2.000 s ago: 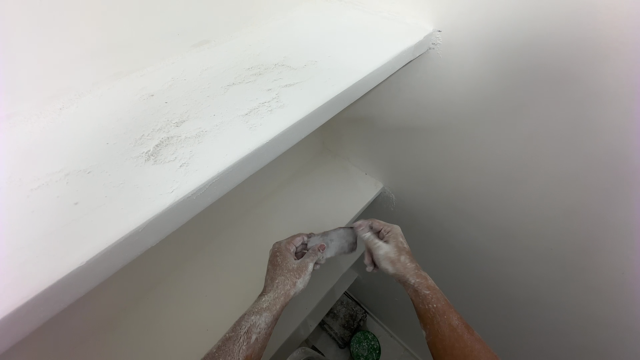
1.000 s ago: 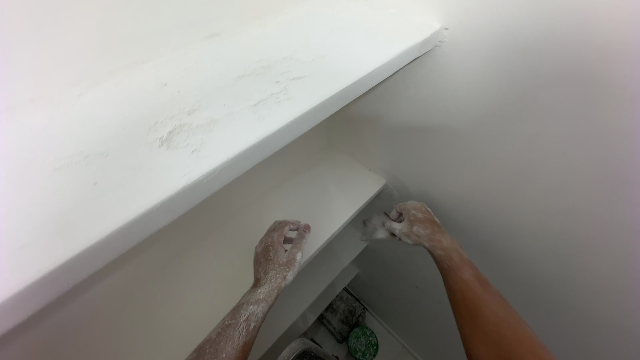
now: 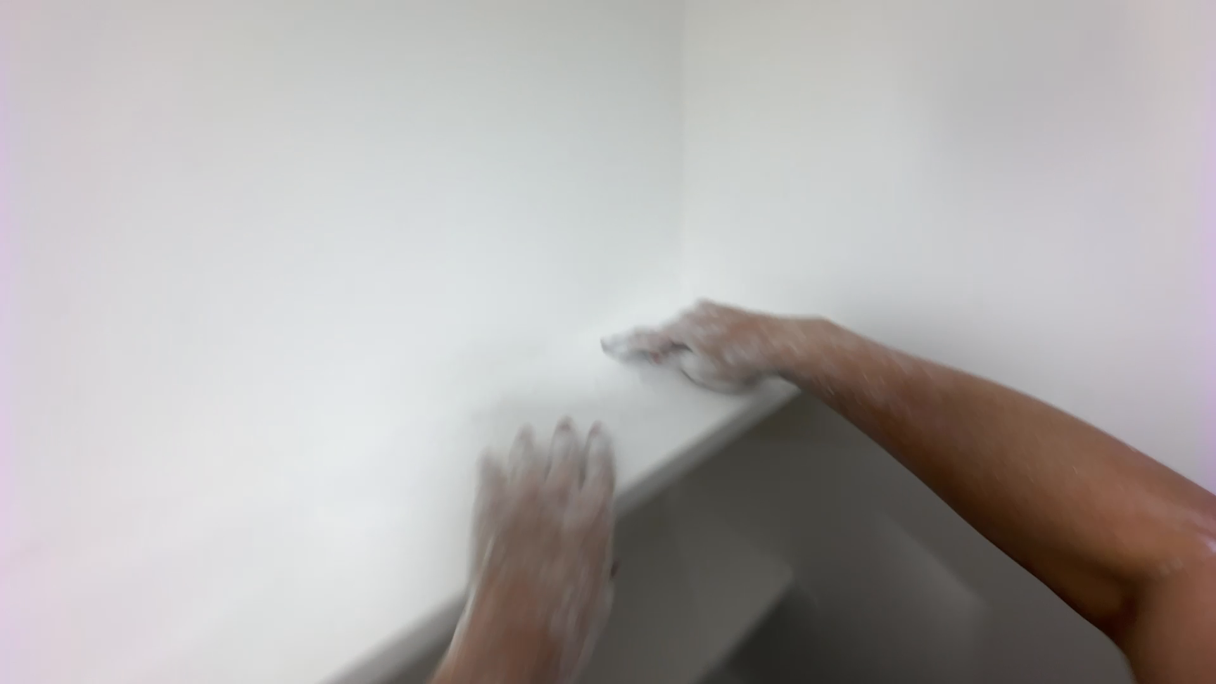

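My left hand [image 3: 546, 522], dusted with white powder and blurred, is over the front edge of the upper white shelf [image 3: 313, 570], its fingers spread and nothing visible in them. Farther back, near the wall corner, my right hand [image 3: 722, 347] lies low over the same shelf, fingers pointing left. A pale curved shape shows under its palm; blur hides whether this is the thumb or a held piece. The grey sheet from the earlier view cannot be made out.
Two pale walls meet at a vertical corner [image 3: 682, 142] behind the shelf. Below the shelf's front edge, a lower shelf [image 3: 703, 579] juts out in shadow. The right wall [image 3: 997, 218] runs beside my right forearm.
Both hands have moved from below the upper shelf's edge up to its top. Two seconds ago they held a grey sheet between them; one second ago they were apart. The view has swung upward.
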